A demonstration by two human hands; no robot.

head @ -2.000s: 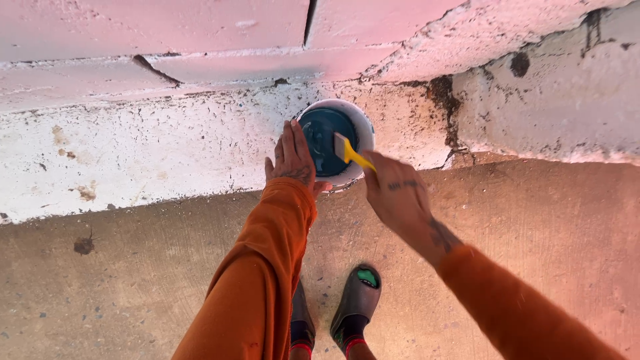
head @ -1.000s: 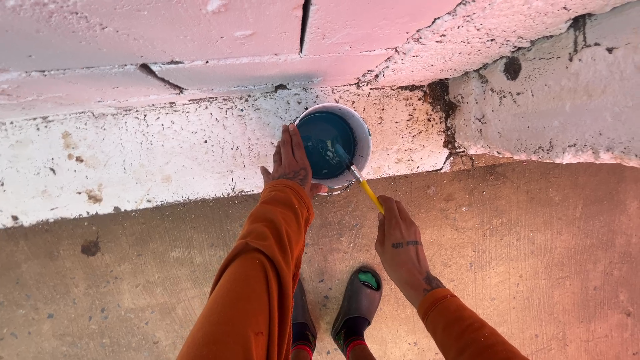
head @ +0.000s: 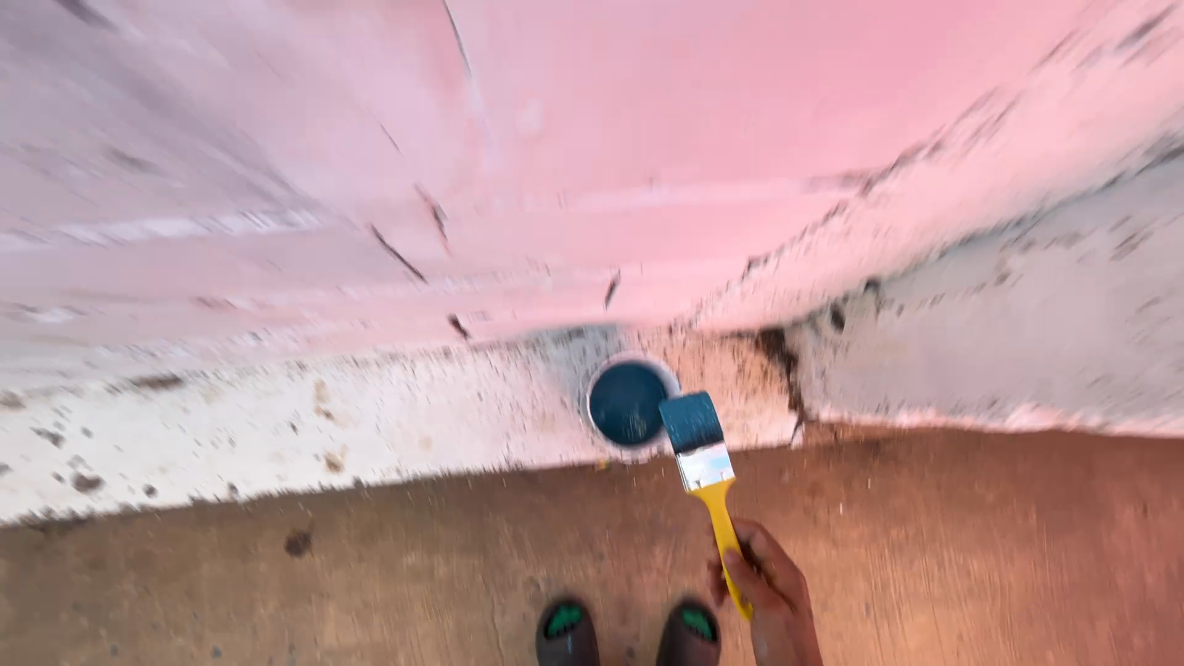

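Note:
My right hand (head: 763, 578) grips the yellow handle of a flat paintbrush (head: 708, 472) at the lower right of centre. The brush points up and to the left, its bristles coated in dark blue paint beside the rim of a white bucket (head: 592, 421). Dark blue paint (head: 629, 402) lies inside the bucket, which stands on a white ledge at the foot of the wall. My left hand is out of view.
A pink wall (head: 573, 139) with cracks rises behind the white ledge (head: 277, 425). To the right is a grey-white block (head: 999, 324). Below lies the brown concrete floor (head: 370, 573), where my slide sandals (head: 566, 634) stand.
My right hand has lifted the brush out of the bucket, where its bristles were in the paint. My left hand has left the bucket's side and the view. The view has shifted up the wall.

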